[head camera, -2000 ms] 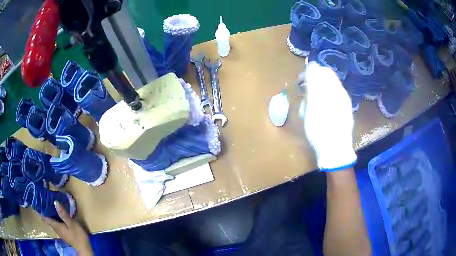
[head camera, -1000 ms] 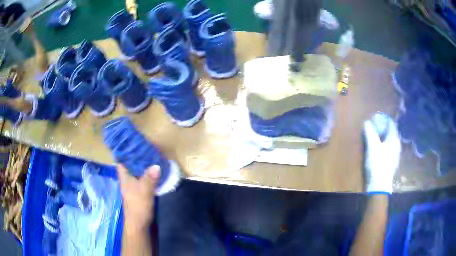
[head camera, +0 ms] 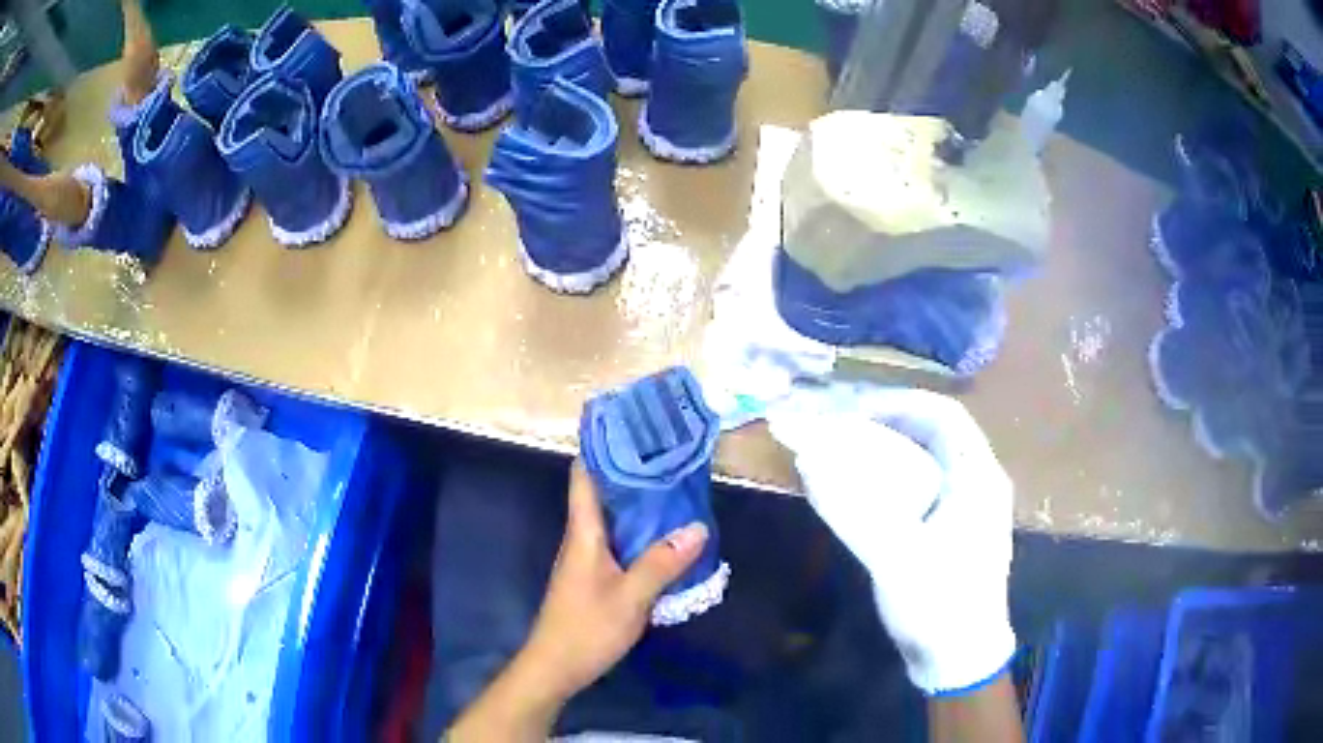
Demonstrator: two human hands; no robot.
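A blue boot upper (head camera: 653,486) is upright in my bare left hand (head camera: 602,588), below the bench's front edge. Its open end faces up and shows a ribbed blue inside; its white fleece trim is at the bottom. My gloved right hand (head camera: 907,530) is to its right, closed around a white glue bottle. The bottle's thin teal tip (head camera: 746,407) points left, close to the upper's rim; contact is unclear. Most of the bottle is hidden by the glove or blends with it.
The press pad (head camera: 885,196) presses on another blue upper (head camera: 885,312), beside a crumpled white cloth (head camera: 755,327). Uppers (head camera: 559,189) stand at left; more (head camera: 1233,305) lie at right. A white bottle (head camera: 1037,116) stands behind the press. Another person's hands (head camera: 51,196) are far left. A blue crate (head camera: 327,537) sits below.
The view has shifted left, then closer. My left hand has taken an upper from the left and turned it open end up. My right hand has moved from the bench's right side toward it with the bottle.
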